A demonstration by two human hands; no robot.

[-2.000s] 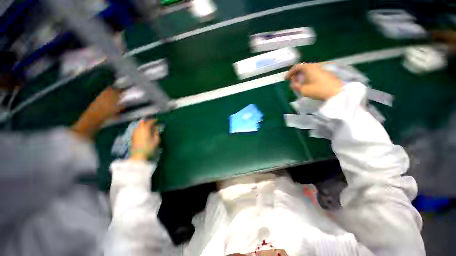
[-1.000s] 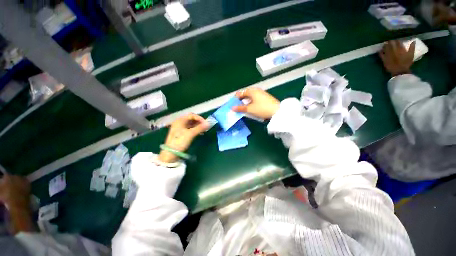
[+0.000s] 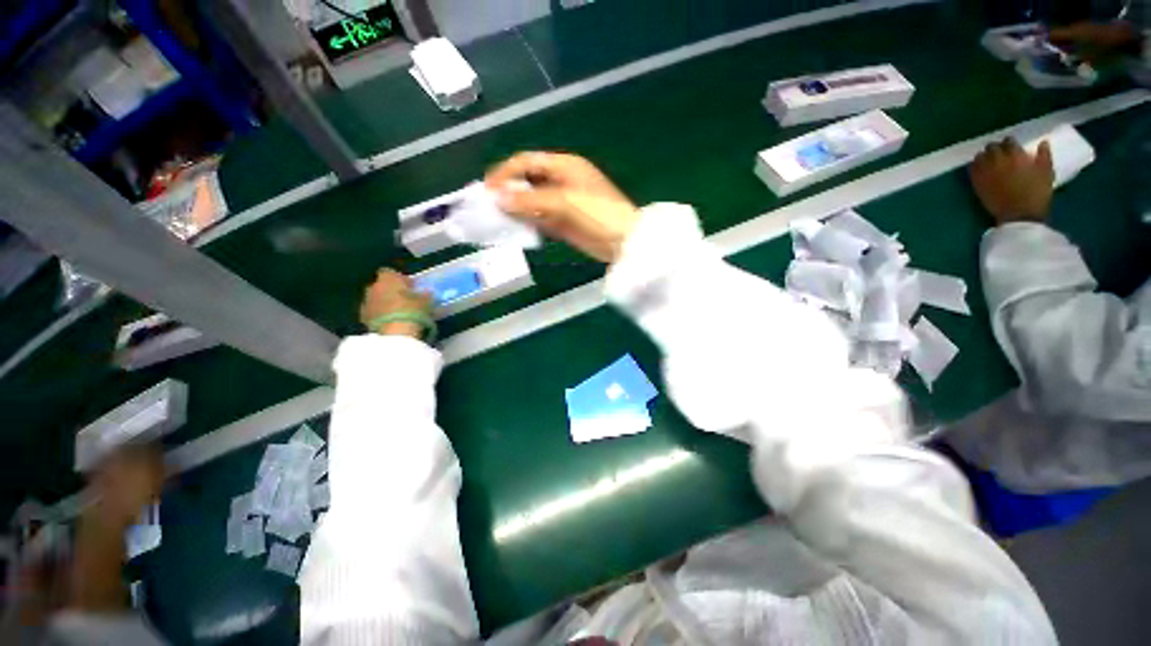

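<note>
My left hand (image 3: 396,303) is at the left end of an open white box base (image 3: 495,280) on the conveyor, with a blue card (image 3: 452,288) lying inside; whether its fingers grip the box is hard to tell. My right hand (image 3: 552,192) holds a blurred white folded leaflet (image 3: 490,217) above that box. Behind the leaflet is a white box with product (image 3: 427,227), partly covered. More blue cards (image 3: 611,401) lie on the green bench in front of me.
Folded leaflets (image 3: 871,288) are piled at right, small packets (image 3: 280,490) at left. A pale rail (image 3: 745,235) separates bench and belt. A grey post (image 3: 164,240) stands at left. More boxes (image 3: 833,149) sit on the belt. Neighbours' hands (image 3: 1014,179) work on both sides.
Both hands have moved from above the bench cards to the boxes on the belt. The right hand now holds a leaflet instead of a blue card. A blue card now lies in the box.
</note>
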